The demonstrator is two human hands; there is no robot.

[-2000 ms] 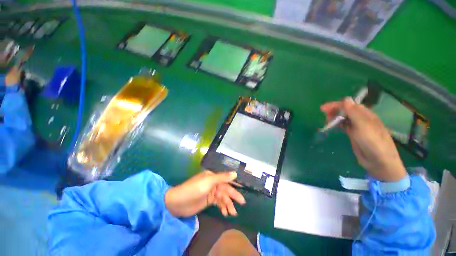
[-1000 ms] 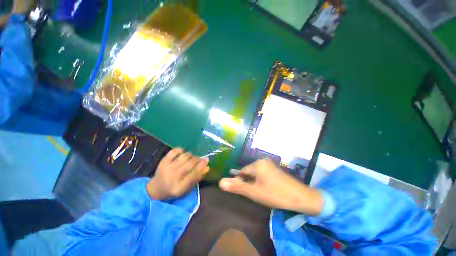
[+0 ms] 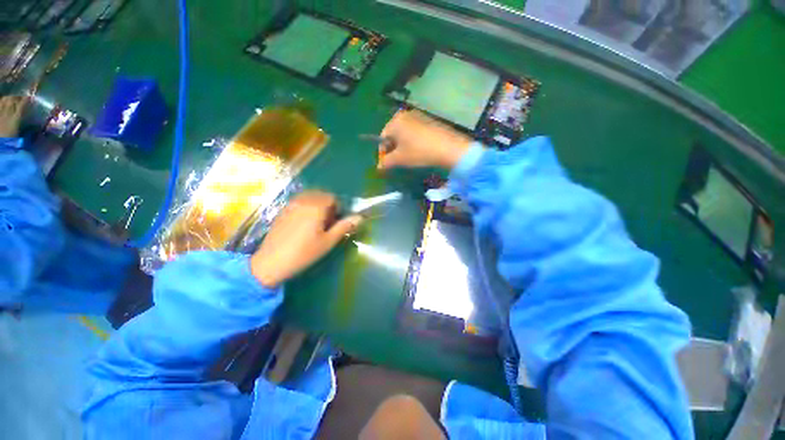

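Observation:
The tablet unit (image 3: 443,275) lies in front of me, its bright panel partly hidden by my right forearm and sleeve. My left hand (image 3: 305,239) is left of it, with a pale, clear-looking strip (image 3: 377,203) at its thumb and fingertips. My right hand (image 3: 419,140) is blurred above the tablet's top end, fingers closed on a thin object, likely tweezers (image 3: 370,137), pointing left. No small piece can be made out at its tip. A yellow-green strip (image 3: 349,288) lies on the green surface between my left hand and the tablet.
Shiny amber sheets (image 3: 237,185) in clear plastic lie beyond my left hand. Two other tablets (image 3: 454,90) (image 3: 305,47) lie at the back, another (image 3: 723,210) at right. A blue cable (image 3: 182,112) runs down at left, beside a blue block (image 3: 129,112). A co-worker's sleeve (image 3: 34,223) is far left.
From beside my left hand near the bench edge, my right hand has moved forward over the tablet's top end. My left hand has also moved forward, the strip still at its fingertips. The view has shifted.

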